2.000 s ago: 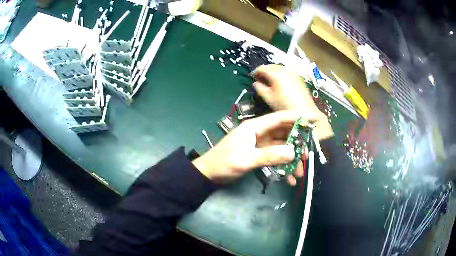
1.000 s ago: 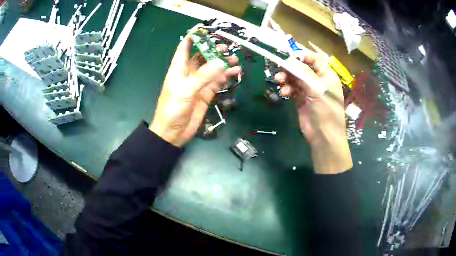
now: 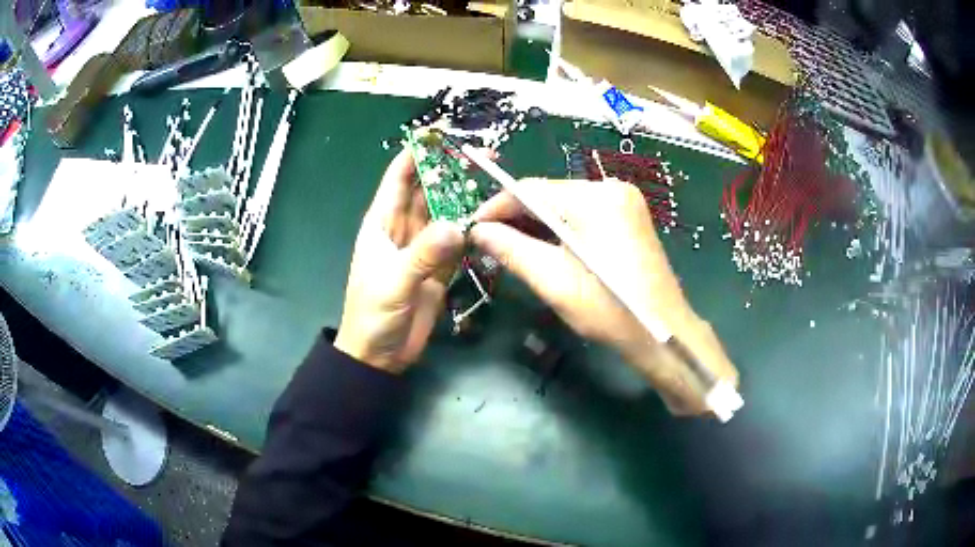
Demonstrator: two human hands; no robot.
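Observation:
My left hand (image 3: 390,262) holds a green circuit board (image 3: 444,182) upright between thumb and fingers. A white sleeved cable (image 3: 577,244) runs from the board across my right hand (image 3: 583,251) to a white end plug (image 3: 724,401) over the wrist. My right fingertips are pinched together at the board's lower right edge; what they grip is too small to tell. A short lead with a white plug (image 3: 458,321) hangs below the board. A small dark module (image 3: 538,344) lies blurred on the mat under my right hand.
Pale toothed racks (image 3: 171,299) with white cables stand left. Black leads (image 3: 481,110) lie behind the board. Red-and-black leads (image 3: 631,176), red leads (image 3: 775,203) and a yellow-handled tool (image 3: 732,134) are right rear. Loose white cables (image 3: 914,374) lie far right. Cardboard boxes (image 3: 417,41) stand at the rear.
The right hand has moved from the right side in to the board. The board is held more upright. The white cable now lies across the right hand, and the view takes in more of the rear.

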